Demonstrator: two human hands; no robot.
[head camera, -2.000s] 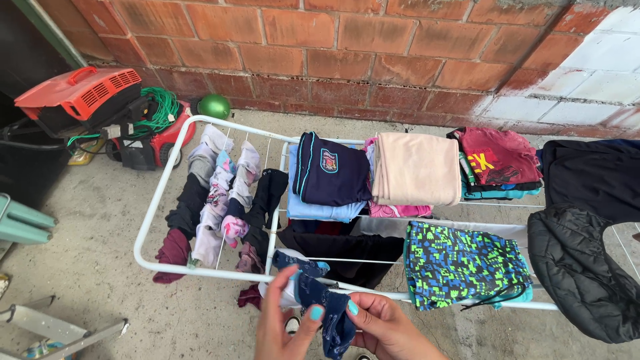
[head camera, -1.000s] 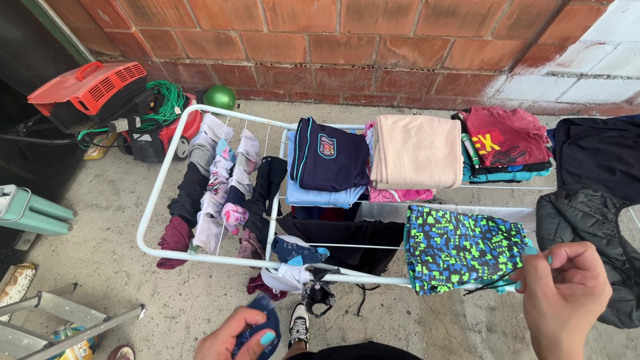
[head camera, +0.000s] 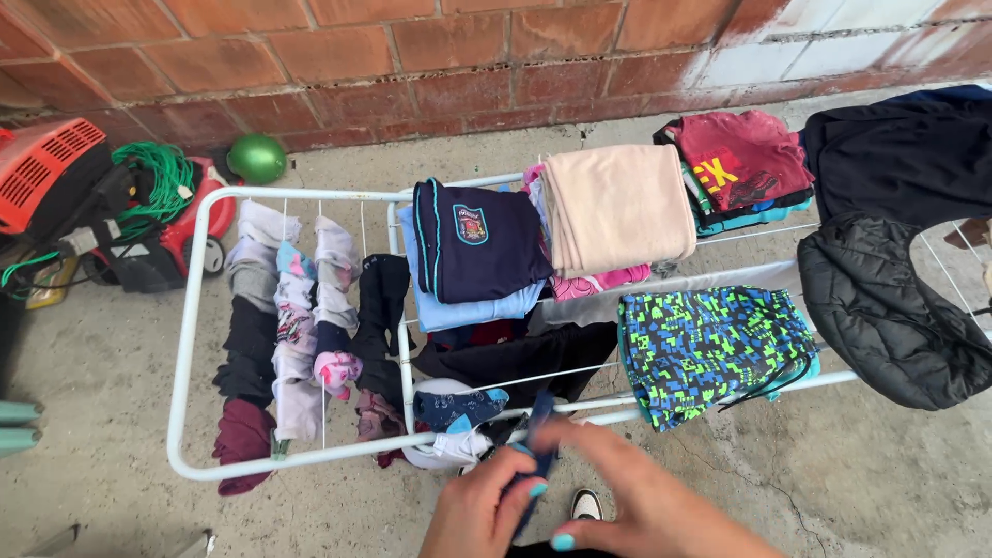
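Observation:
My left hand (head camera: 492, 500) grips a dark blue cloth item (head camera: 535, 465), perhaps a sock, below the front rail of a white drying rack (head camera: 310, 460). Blurred by motion, my right hand (head camera: 635, 480) reaches over that item's upper end; whether its fingers pinch it is unclear. Just beyond both hands a patterned navy sock (head camera: 461, 409) lies on the rack. Socks (head camera: 298, 333) hang in rows over the rack's left wing. Behind stand folded piles: a navy garment with a crest (head camera: 484, 248), a beige cloth (head camera: 620, 209) and a maroon shirt (head camera: 740, 155). Patterned shorts (head camera: 713, 349) lie nearer.
A black quilted garment (head camera: 883, 310) covers the rack's right part. At the left are a red lawn mower (head camera: 209, 213), a green cable (head camera: 159, 186) and a green ball (head camera: 257, 158). A brick wall (head camera: 457, 62) runs behind the rack. A shoe (head camera: 587, 504) shows below my hands.
My right hand has come from beside the patterned shorts back to my left hand. The dark blue item has moved with my left hand toward the middle.

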